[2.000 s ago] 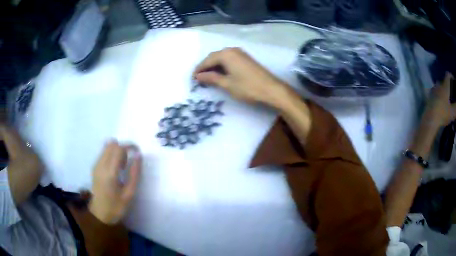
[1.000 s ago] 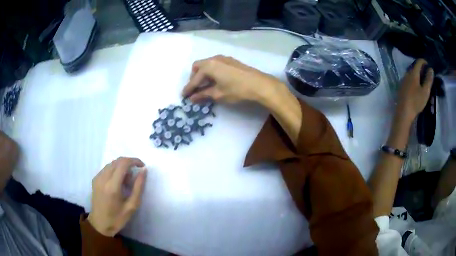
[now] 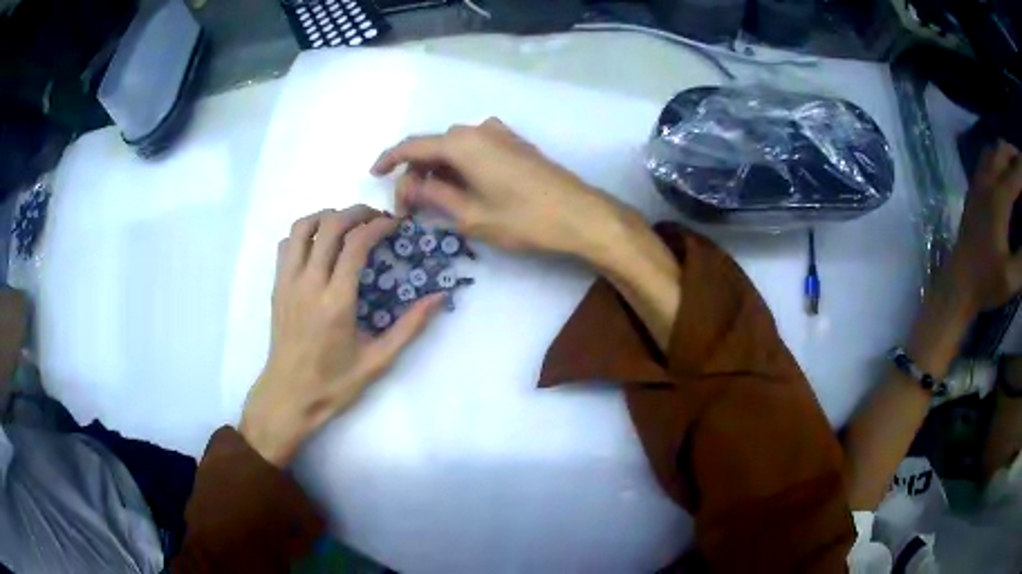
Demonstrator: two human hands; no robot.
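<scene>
A cluster of small armed parts [image 3: 417, 276], dark grey with pale round centres, lies on the white foam sheet [image 3: 493, 448]. My left hand [image 3: 331, 308] is around the cluster's left side, palm down. Its fingers are spread at the left and upper edge and its thumb is at the lower right, touching the parts. My right hand [image 3: 482, 185] is just above the cluster's upper edge, its index finger apart from the curled fingers; no part shows in it. My left fingers and palm hide some of the cluster.
A film-wrapped dark oblong housing [image 3: 773, 157] lies at right, above a thin blue-ended tool [image 3: 811, 275]. A clear-covered housing [image 3: 155, 79] stands upper left. A perforated strip [image 3: 334, 22] and a cable [image 3: 661, 39] lie behind. Another person's arm [image 3: 913, 364] is at right; spare parts [image 3: 31, 219] lie far left.
My left hand has moved up and right from the bare sheet onto the cluster. My right hand has shifted slightly left, its index finger now extended away from the parts.
</scene>
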